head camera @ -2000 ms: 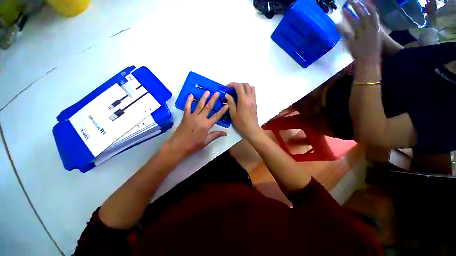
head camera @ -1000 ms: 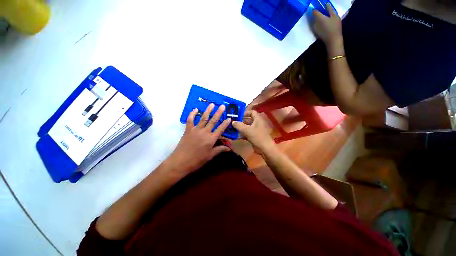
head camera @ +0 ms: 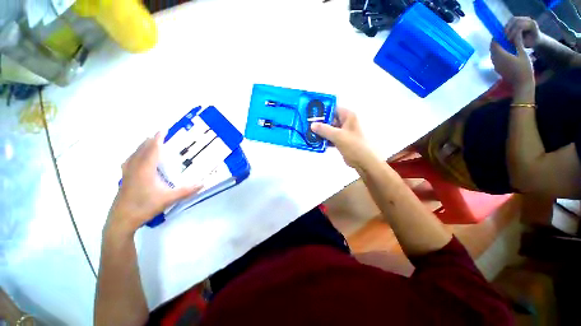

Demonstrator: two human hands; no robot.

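Observation:
My right hand (head camera: 347,137) holds a blue plastic tray (head camera: 280,139) by its right end, thumb on top, at or just above the white table. A coiled black USB cable (head camera: 316,114) sits in the tray, its two metal-tipped plugs pointing left. My left hand (head camera: 143,181) lies over the left part of the pile of white-and-blue retail boxes (head camera: 213,167), fingers at its far edge and thumb across the top. Whether it grips one box or several is hidden. Black printed cables show on the top box, and blue flaps stick out around the pile.
A blue tray stack (head camera: 423,51) stands at the back right, before a black cable heap (head camera: 376,16). A neighbour's hands (head camera: 519,51) hold a blue piece at the right. A yellow object (head camera: 127,25) and clear crumpled plastic (head camera: 38,48) lie back left, near tan bands (head camera: 38,114).
My left hand has left the tray and moved left onto the box pile. My right hand now holds the tray alone, with its cable uncovered. The camera view has shifted.

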